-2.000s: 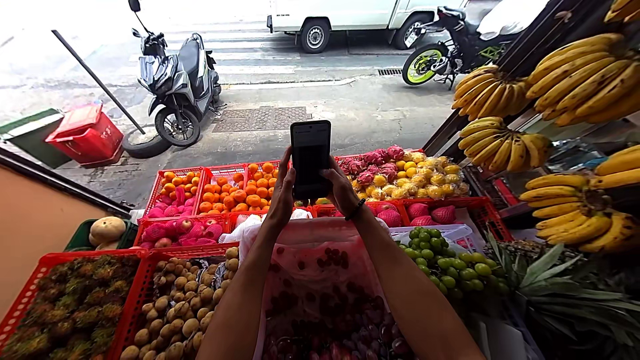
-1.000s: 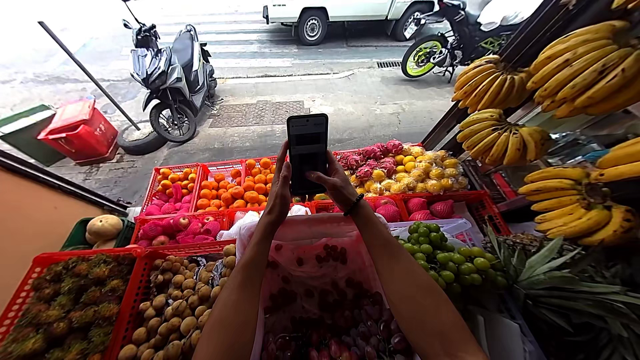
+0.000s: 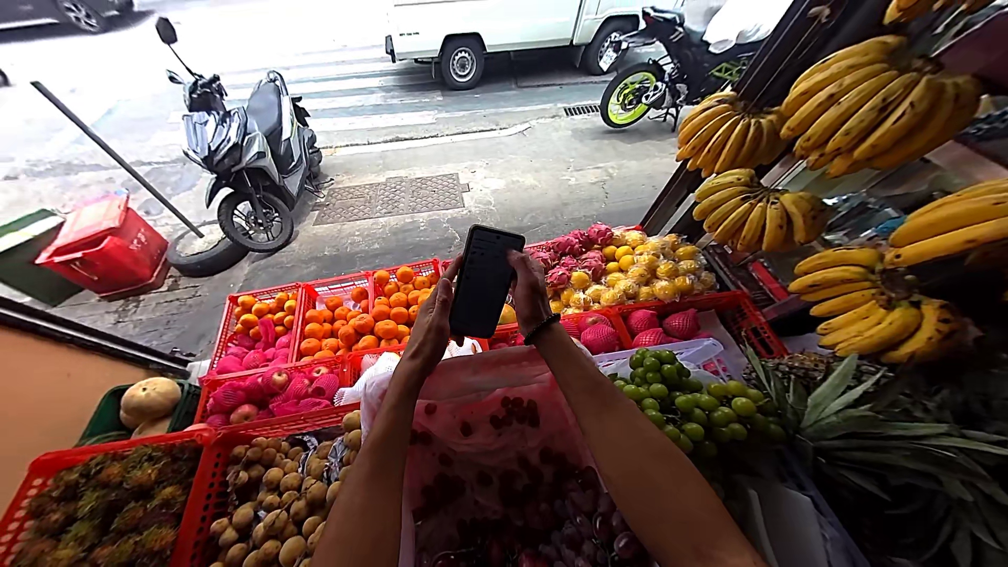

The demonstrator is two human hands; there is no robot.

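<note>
Both hands are at the middle of the view, around a black smartphone [image 3: 482, 283] with a dim screen. My left hand [image 3: 431, 319] holds the phone along its left edge. The fingers of my right hand [image 3: 529, 285] are at the phone's upper right edge, one over the screen; a dark bracelet circles that wrist. Below the forearms, dark grapes [image 3: 583, 512] lie in a crate with a pink liner. Oranges [image 3: 362, 323] in red crates lie behind the left hand, and yellow wrapped fruits [image 3: 661, 272] and dragon fruits [image 3: 571, 248] behind the right.
Rambutans [image 3: 102, 496] and small brown round fruits [image 3: 283, 496] fill red crates at lower left. Green grapes [image 3: 693, 405] and pineapple leaves [image 3: 850, 417] are at right, beneath hanging bananas [image 3: 874, 102]. Beyond stand a scooter [image 3: 256, 157], a motorcycle [image 3: 669, 71] and a white vehicle [image 3: 504, 27].
The phone, upright a second ago, now leans to the right at its top. My right hand has moved up along its edge. A dark car has come into view at the upper left.
</note>
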